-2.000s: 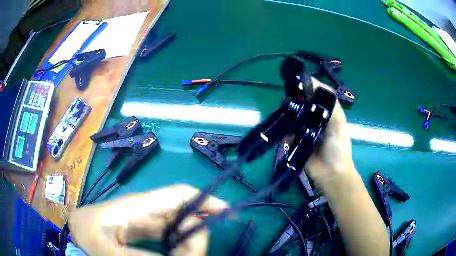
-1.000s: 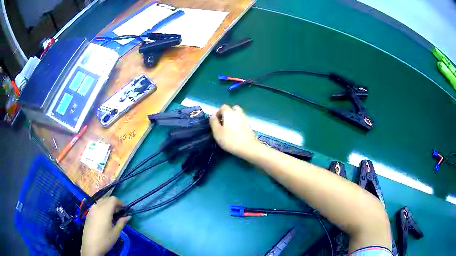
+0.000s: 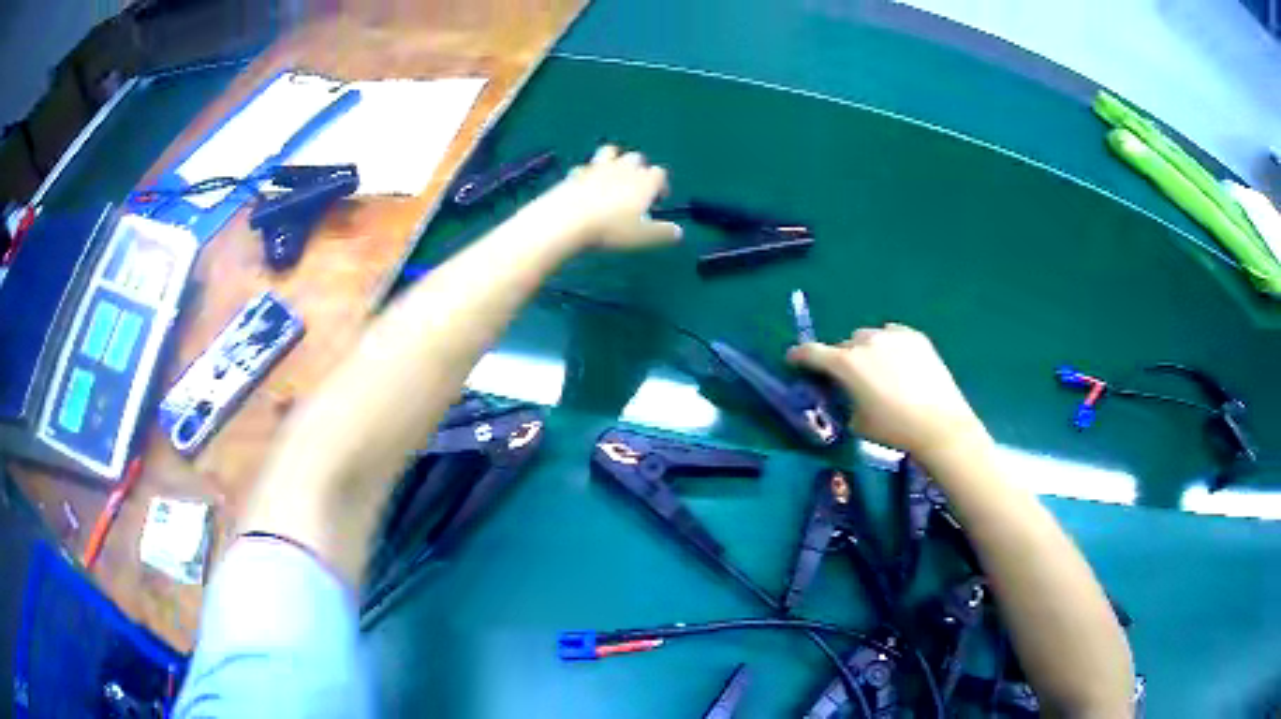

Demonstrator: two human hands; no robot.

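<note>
My left hand (image 3: 621, 201) is over the far part of the green mat, beside the cord end of a black clamp (image 3: 756, 242); whether it grips the cord is unclear. My right hand (image 3: 899, 386) is closed on another black clamp (image 3: 770, 391), with its coppery pivot spot showing below the fingers. A thin cord runs left from this clamp under my left forearm. Several black clamps lie nearer me, one with open handles (image 3: 667, 485). A lead's blue plug (image 3: 577, 645) with a red sleeve lies among them.
The wooden board (image 3: 330, 302) at left bears a scale (image 3: 120, 344), phone (image 3: 232, 372), clipboard paper (image 3: 408, 134) and black clamps (image 3: 302, 211). A blue crate (image 3: 70, 632) is at lower left. Another lead (image 3: 1152, 398) lies right. Green rolls (image 3: 1187, 190) are at upper right.
The bundle of leads has left my hands. My left hand has moved from the crate to the far mat; my right has moved right onto a clamp. The far lead's clamps now lie farther left and apart.
</note>
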